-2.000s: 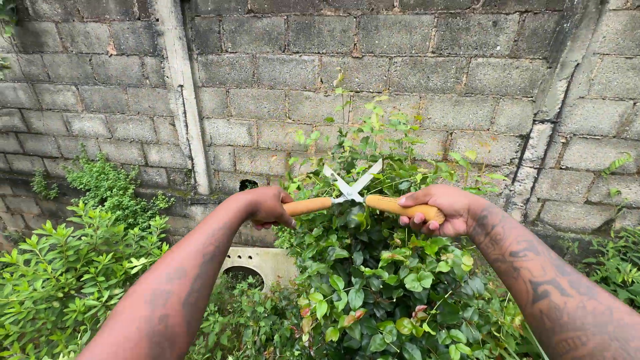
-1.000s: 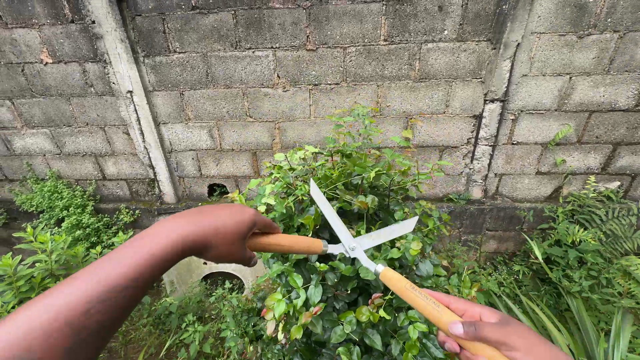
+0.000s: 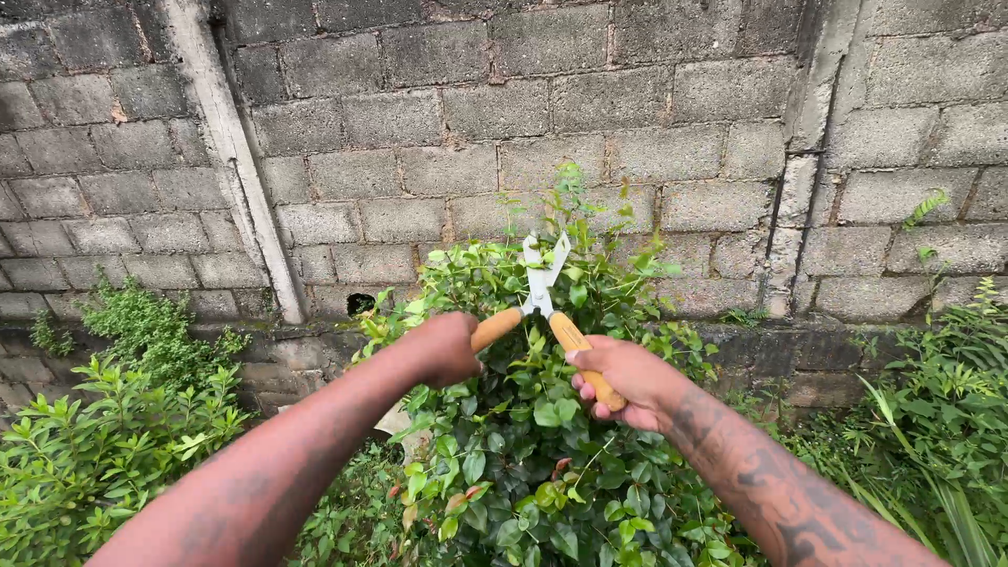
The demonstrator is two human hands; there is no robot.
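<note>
Both my hands grip a pair of hedge shears [image 3: 540,285] with wooden handles. My left hand [image 3: 445,349] is closed around the left handle, and my right hand [image 3: 626,382] around the right one. The metal blades point away from me and stand slightly apart, among the upper leaves of a green bush [image 3: 504,449]. Leaves partly cover the blades. Thin shoots of the bush rise above and to the right of the blade tips.
Behind the bush runs a concrete block wall [image 3: 472,110] with a pale concrete post [image 3: 236,165] at left. Leafy shrubs [image 3: 102,449] grow at lower left, and ferns and long-leaved plants [image 3: 945,441] at lower right. A pale object is half hidden behind the bush.
The handles have come closer together and the blades, wide apart a second ago, are now nearly together. The blades now point up into the bush top.
</note>
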